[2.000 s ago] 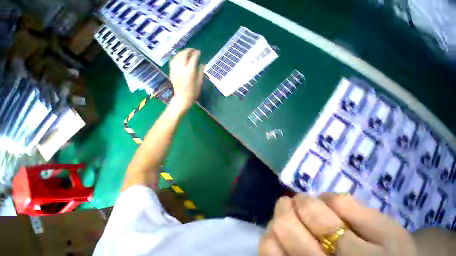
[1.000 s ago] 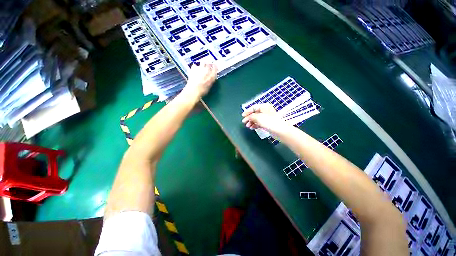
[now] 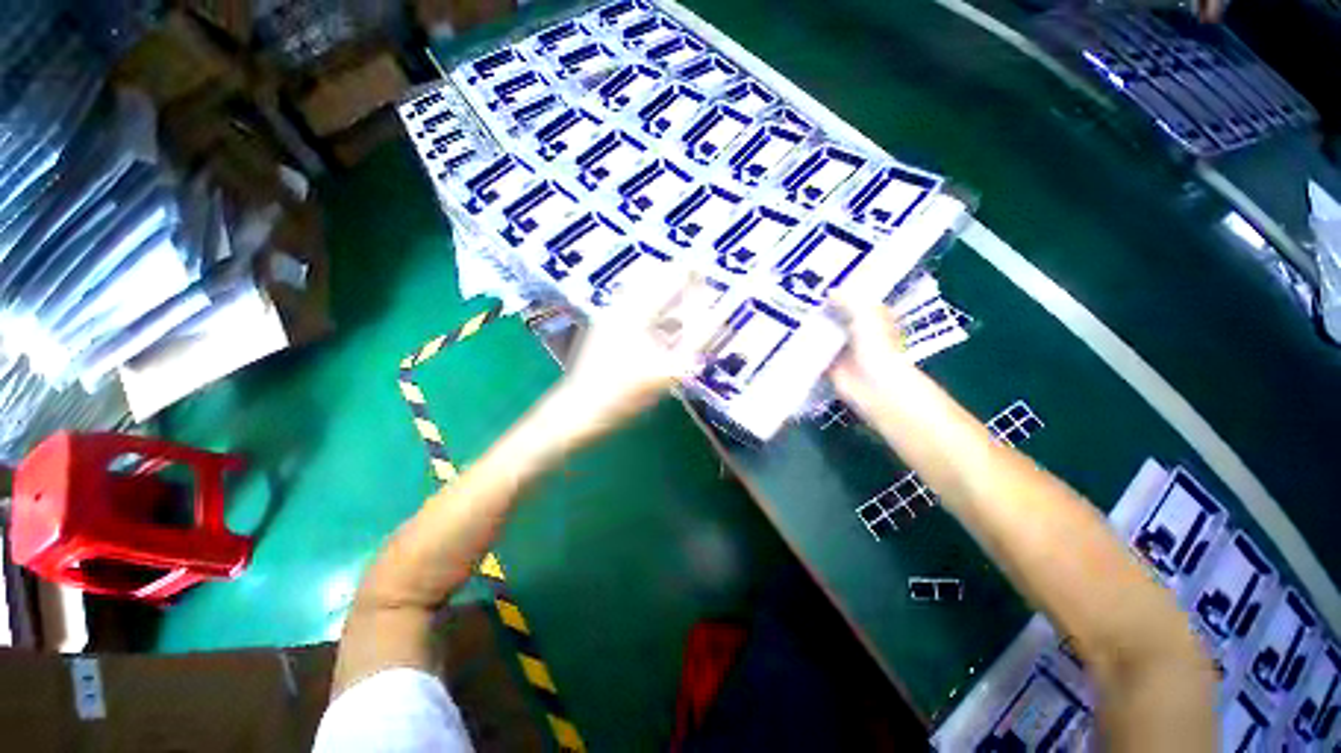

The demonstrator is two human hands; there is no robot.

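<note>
A blister tray of display modules (image 3: 706,216) lies in both hands, its near end over the bench edge and over the stack of adhesive sheets (image 3: 930,327), of which only the right part shows. My left hand (image 3: 647,331), blurred, is at the tray's near left edge. My right hand (image 3: 863,336) grips the tray's near right corner; its fingers are partly hidden. Below the tray's far end, the edge of another tray stack (image 3: 438,136) shows at the left.
A strip of adhesive pieces (image 3: 900,505) and a small piece (image 3: 935,590) lie on the green bench. Another filled tray (image 3: 1030,706) is at lower right. A red stool (image 3: 125,508), cartons and yellow-black tape are on the left floor.
My left hand has moved right and toward me with the tray, which now covers most of the adhesive sheets. My right hand has gone from the sheets to the tray's corner.
</note>
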